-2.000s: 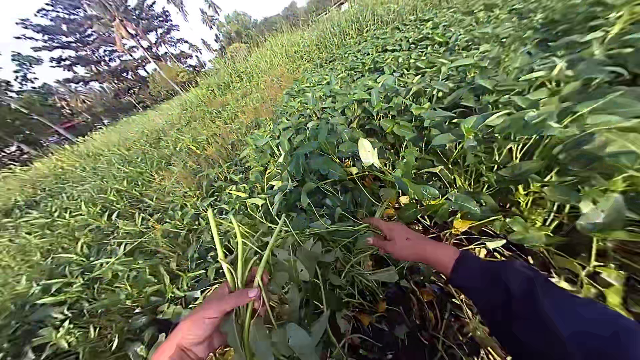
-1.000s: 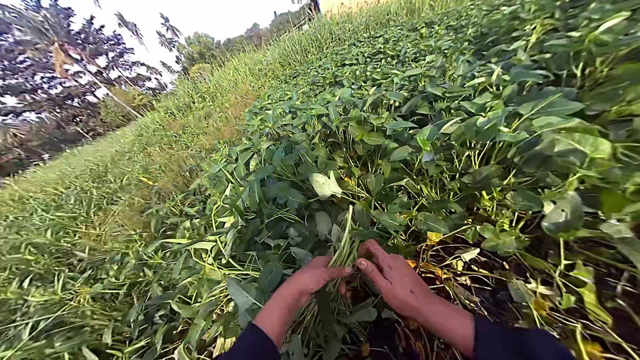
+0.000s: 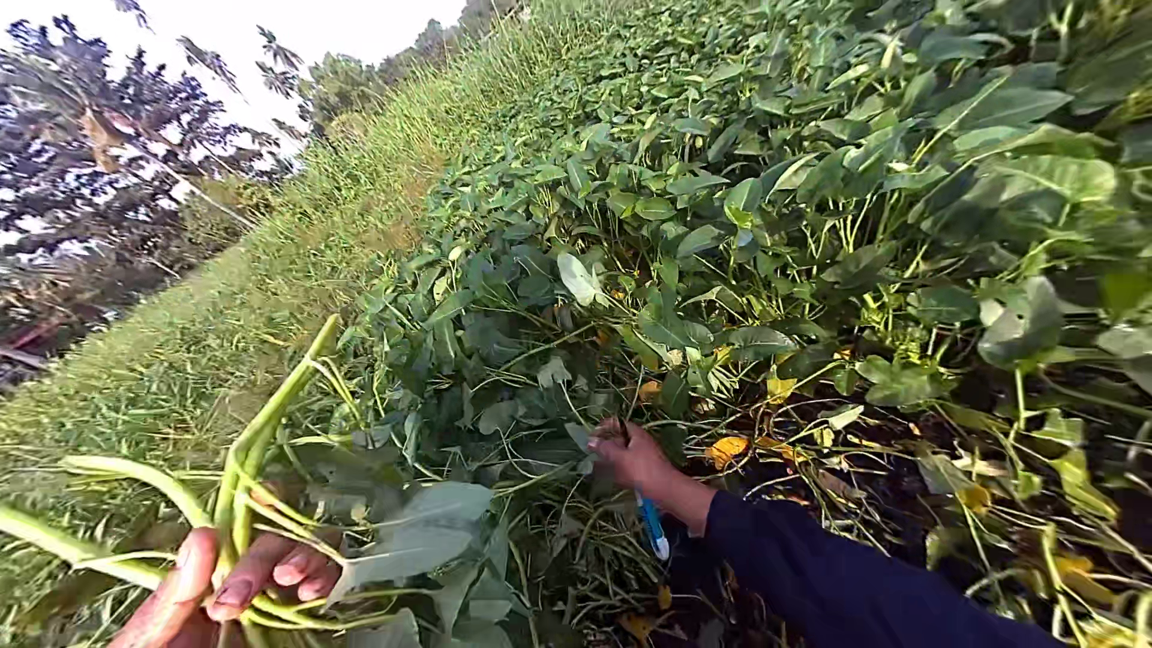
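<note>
Cut green leafy stems [image 3: 243,459] stand up from my left hand [image 3: 243,576] at the lower left, its fingers and thumb closed around them; their broad leaves hang to the right. Near the middle of the view, my right hand [image 3: 639,468] reaches among the creeping plants. It is closed on a tool with a blue handle [image 3: 652,526], whose end sticks out below the palm; a short dark part shows above the fingers. Leaves hide the far side of this hand. A pale leaf [image 3: 580,279] lies above it.
Dense leafy plants [image 3: 666,198] cover the slope ahead and to the right. Yellow leaves [image 3: 727,450] and tangled vines lie over dark ground beside the right forearm. Tall grass [image 3: 342,234] grows at the left, with trees [image 3: 90,180] behind.
My hands were together at the stems one second ago. Now they are apart, with the bunch raised at the left and my right hand among the plants. The blue handle has come into sight.
</note>
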